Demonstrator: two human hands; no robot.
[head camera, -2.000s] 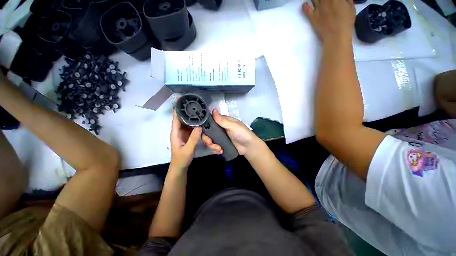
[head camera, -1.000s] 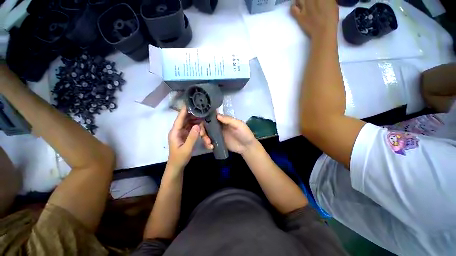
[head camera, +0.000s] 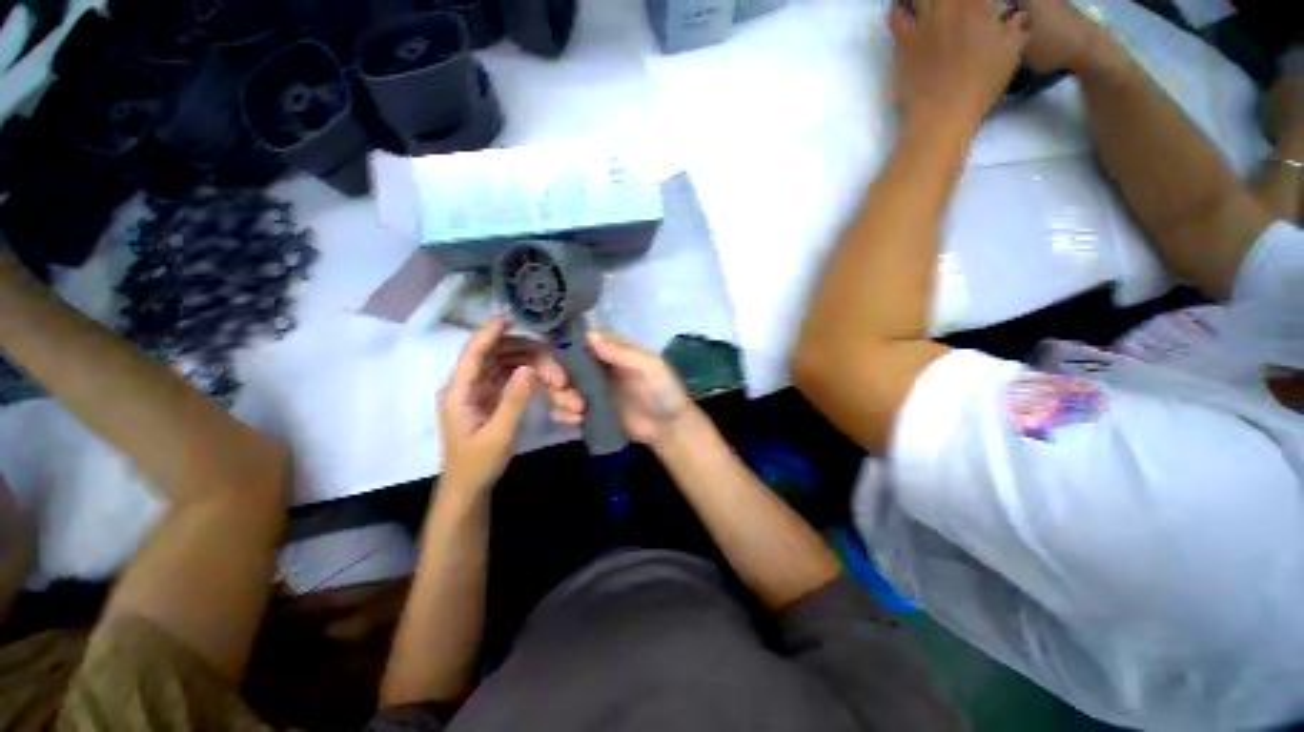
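Observation:
A dark grey handheld fan (head camera: 541, 286) is upright over the near table edge, its round grille up and its handle pointing down toward me. My right hand (head camera: 639, 389) holds the handle from the right. My left hand (head camera: 486, 403) is at the handle's left side with fingers curled; its fingertips are at the handle, and the exact contact is blurred. Just behind the fan lies a pale blue-white retail box (head camera: 539, 203) with printed text, its open flaps at the left end.
Black cup-shaped housings (head camera: 303, 107) are piled at back left, with a heap of small black fittings (head camera: 218, 272) before them. A person's arms reach in at right, another's arm at left. A dark green pad (head camera: 704, 366) lies at the table edge. Another box (head camera: 697, 20) stands at the back.
The whole view has shifted, so the bench items sit further left. The fan's handle has turned more upright since the oldest frame. The neighbour at right now has both hands together at the back.

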